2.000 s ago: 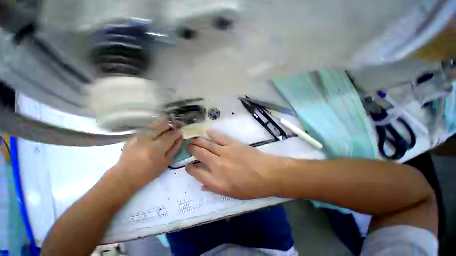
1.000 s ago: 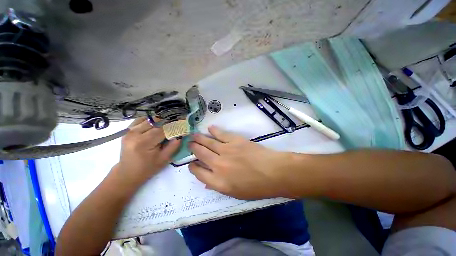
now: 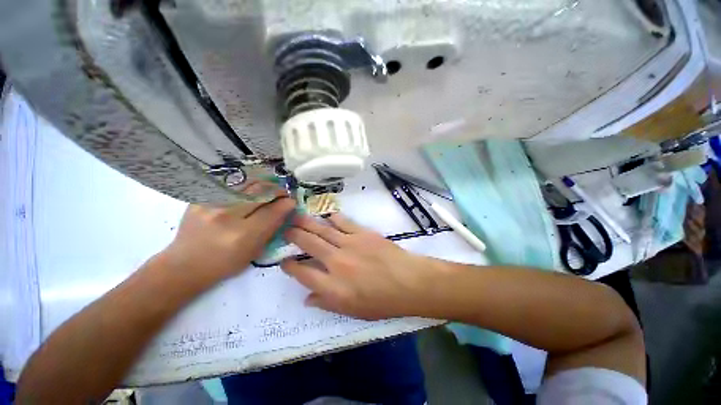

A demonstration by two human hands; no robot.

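A small mint fabric piece point(image 3: 278, 244) lies on the white bed, mostly hidden under my fingers and running toward the presser foot area. My left hand point(image 3: 229, 233) presses on its left side with the fingers close together. My right hand point(image 3: 348, 265) lies flat on its right side, fingertips beside my left fingertips. The yellowish ribbed block point(image 3: 323, 204) sits just behind my right fingertips. The needle point is hidden behind the white ribbed knob point(image 3: 326, 144) of the sewing machine point(image 3: 506, 71).
Black thread snips point(image 3: 409, 199) and a white-handled tool point(image 3: 458, 225) lie right of my hands. Mint strips point(image 3: 506, 206) hang over the front edge. Black-handled scissors point(image 3: 583, 244) lie farther right. The table's front edge point(image 3: 316, 352) has printed ruler marks.
The view has shifted, bringing the knob to the centre. My left hand has moved forward over the mint piece, closer to the presser foot area. My right hand stays beside it.
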